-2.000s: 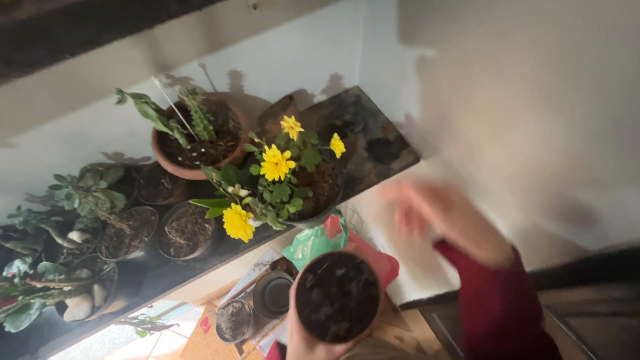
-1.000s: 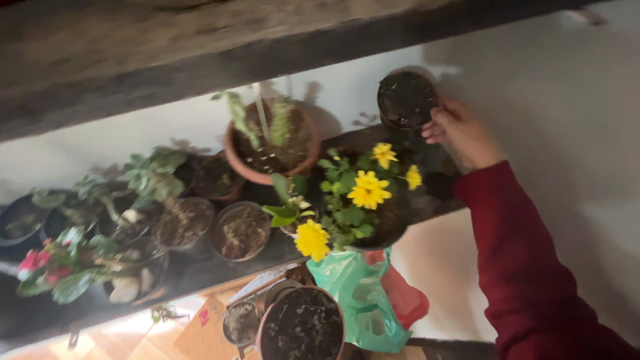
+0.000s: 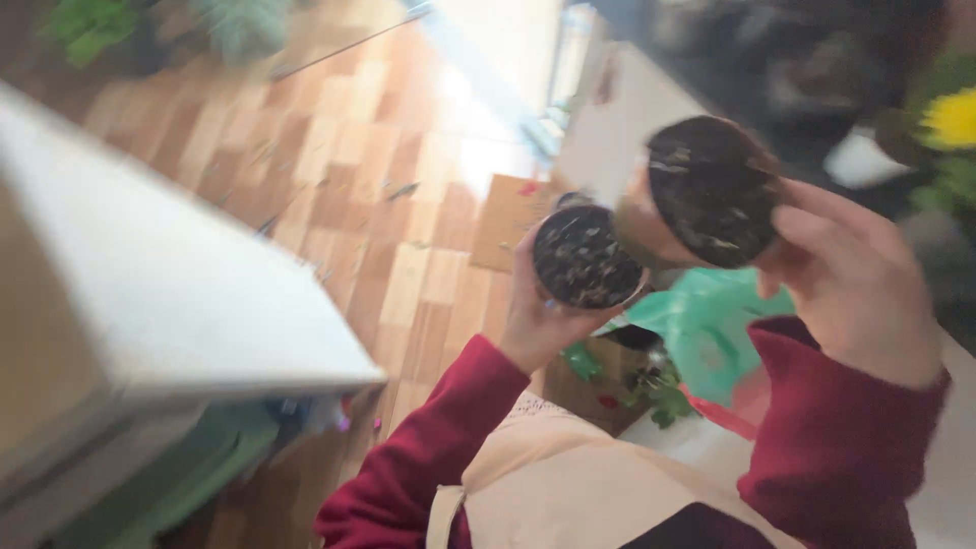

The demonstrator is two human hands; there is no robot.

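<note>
My left hand (image 3: 534,313) grips a small round pot of dark soil (image 3: 587,258) from beneath and the side. Up and to the right of it, my right hand (image 3: 854,274) holds a second, larger-looking soil-filled pot (image 3: 713,192) by its side, tilted so the soil surface faces me. The two pots are close together; whether they touch cannot be told. Behind my right hand lies a green plastic bag (image 3: 709,320), with a red one (image 3: 720,412) under it. Motion blur softens the pots and fingers.
A white-topped piece of furniture (image 3: 198,282) stands at the left. Plant bits are scattered over the wood-patterned floor (image 3: 404,282), near a piece of cardboard (image 3: 499,221). A yellow flower (image 3: 953,118) shows at the right edge. Leafy cuttings (image 3: 671,396) lie below the bags.
The right hand has brought its pot from above the shelf, by the yellow flowers, to beside the left hand's pot. The view has swung strongly toward the floor.
</note>
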